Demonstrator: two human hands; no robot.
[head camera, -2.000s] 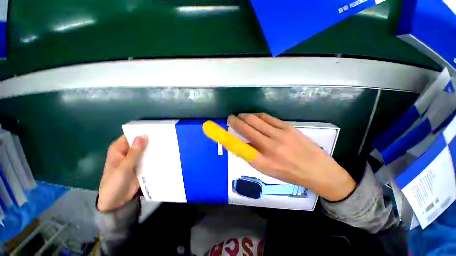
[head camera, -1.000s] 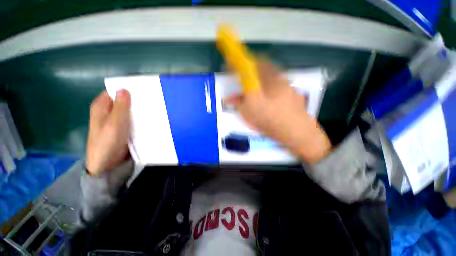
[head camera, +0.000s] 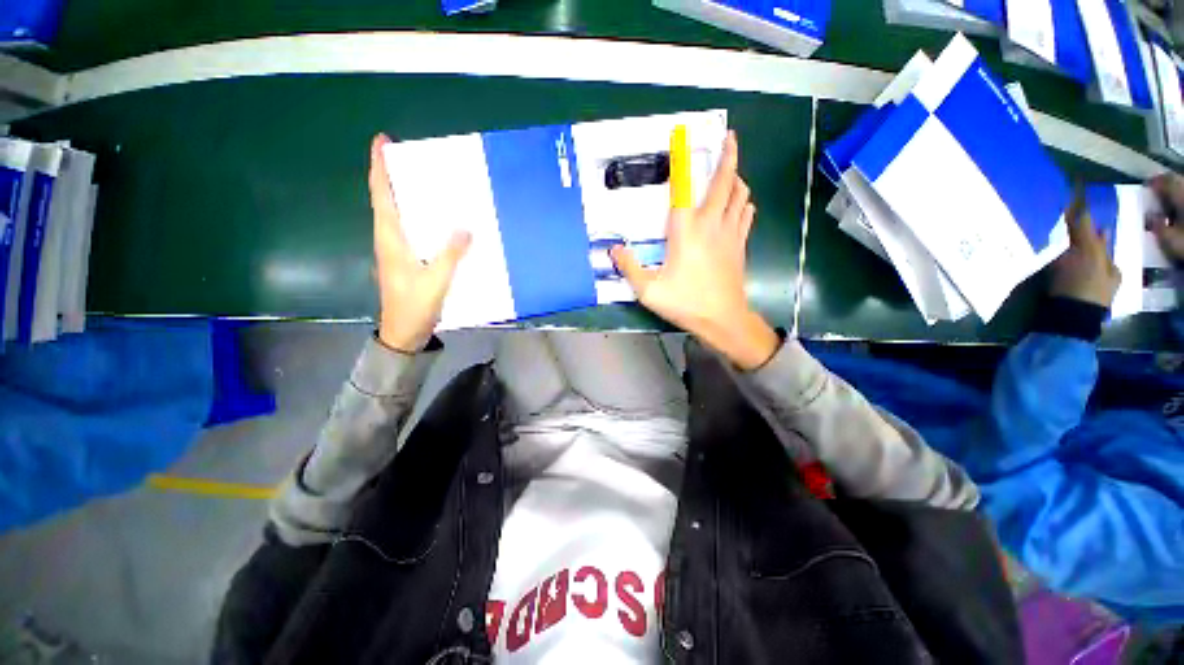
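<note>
The box sleeve (head camera: 539, 221), white on its left and blue on its right, covers the left part of the white inner box (head camera: 627, 137). The right part of the inner box sticks out, with a dark accessory (head camera: 638, 170) near its far edge and a light blue strap below it, partly hidden by my right thumb. My left hand (head camera: 413, 270) grips the left end of the sleeve. My right hand (head camera: 701, 257), with a yellow finger cot on one finger, lies over the right end of the inner box, fingers on its face and edge.
Loose sleeves (head camera: 954, 175) lie fanned on the bench at right. A neighbour in blue handles another box (head camera: 1132, 247) beyond them. Upright white and blue edges (head camera: 49, 240) stand at far left. Blue and white boxes (head camera: 766, 18) lie on the green belt behind the pale rail (head camera: 429, 55).
The view has shifted and shows more of my body and the neighbour. My right hand has moved to the inner box's right end, uncovering the dark accessory. My left hand still holds the sleeve.
</note>
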